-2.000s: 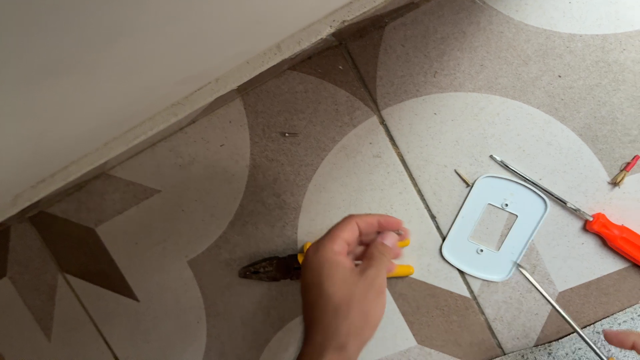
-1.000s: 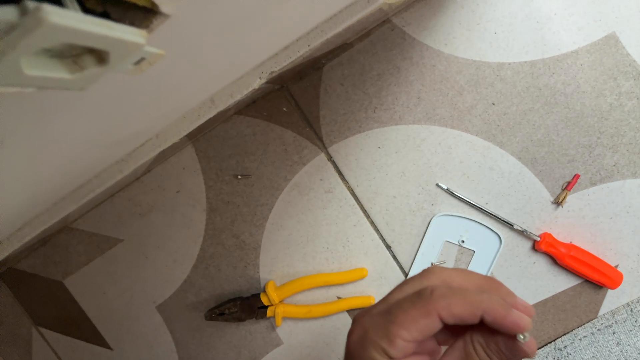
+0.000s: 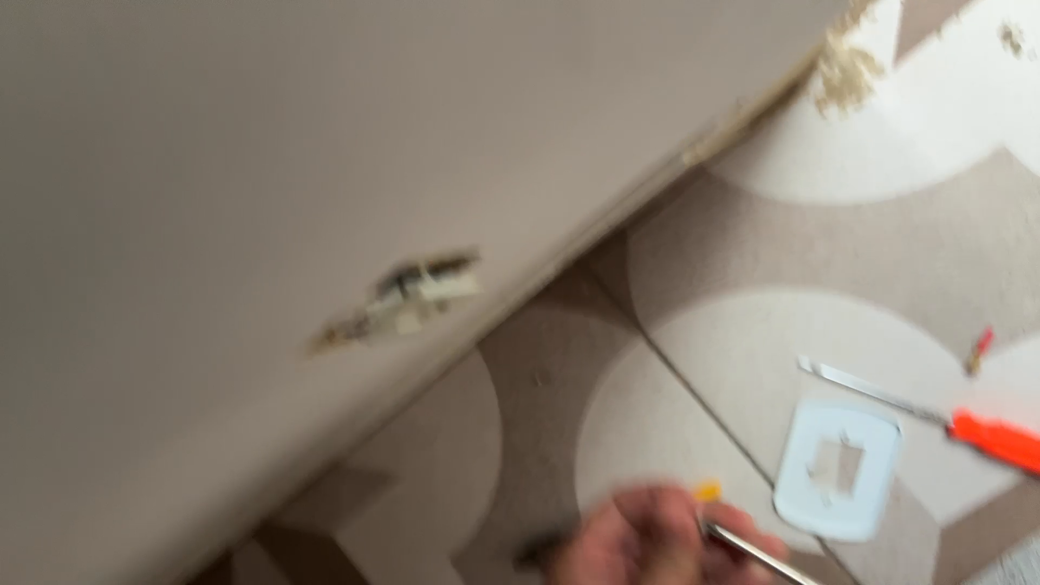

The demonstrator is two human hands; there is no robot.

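My left hand (image 3: 658,536) is at the bottom, blurred, its fingers pinched at the tip of a metal screwdriver shaft (image 3: 764,559). A small screw seems to be between the fingertips, though blur hides its detail. The shaft runs off the lower edge; its handle and my right hand are out of view. Behind my left hand, a yellow handle end (image 3: 708,491) and the dark jaws (image 3: 540,551) of the pliers show. To the right lies a white wall plate (image 3: 790,479) with a rectangular opening. Beyond it rests a flat screwdriver with an orange handle (image 3: 995,439).
A blurred white electrical fitting (image 3: 414,301) sits in an opening in the wall (image 3: 284,162). Crumbled debris (image 3: 845,77) lies along the wall's base. A small red and brass-coloured piece (image 3: 981,351) is on the patterned tile floor (image 3: 731,390) at the right.
My left hand went from over the pliers to beside the wall plate, then back left over the pliers. The screwdriver shaft now meets its fingers. The view has shifted towards the wall.
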